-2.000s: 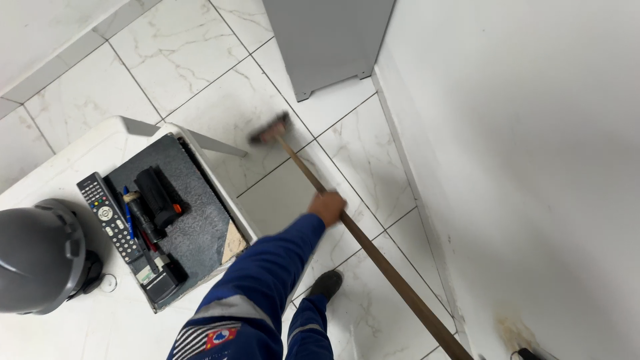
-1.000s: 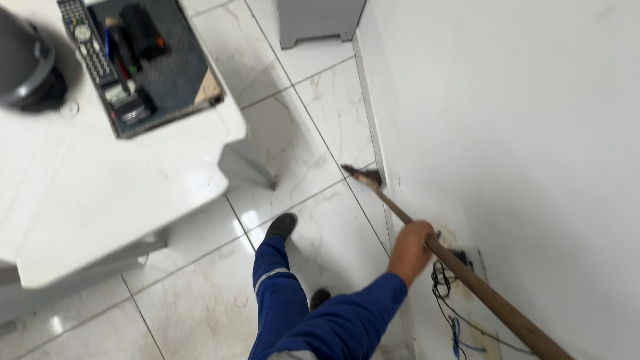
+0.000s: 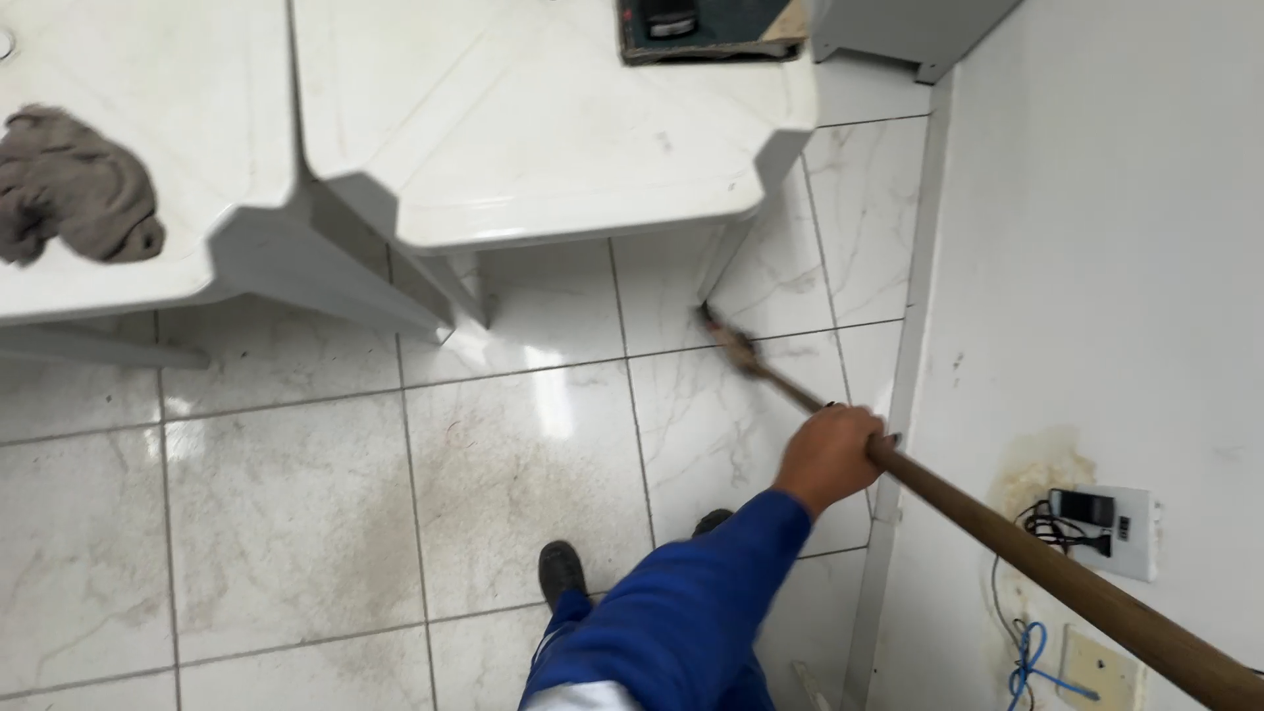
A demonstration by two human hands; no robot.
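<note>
My left hand (image 3: 831, 454) is closed around the long wooden handle (image 3: 1037, 558) of a broom. The blue sleeve reaches up from the bottom edge. Beyond the hand the handle runs up and left to the blurred broom head (image 3: 733, 344), which is on the tiled floor close to a leg of the white plastic table (image 3: 583, 128). The handle's other end leaves the view at the lower right. My right hand is not in view.
A crumpled grey-brown cloth (image 3: 74, 188) lies on a second white table (image 3: 197, 99). A dark binder (image 3: 726, 35) is at the top, near a grey cabinet (image 3: 889, 30). The white wall (image 3: 1096, 247) bears a socket plate (image 3: 1136, 533) with cables. Dark shoes (image 3: 561, 573) stand below.
The broom head has moved from the floor beside the cabinet, to the foot of the wall, then back left to the table leg. The left hand keeps its grip. The view has shifted considerably.
</note>
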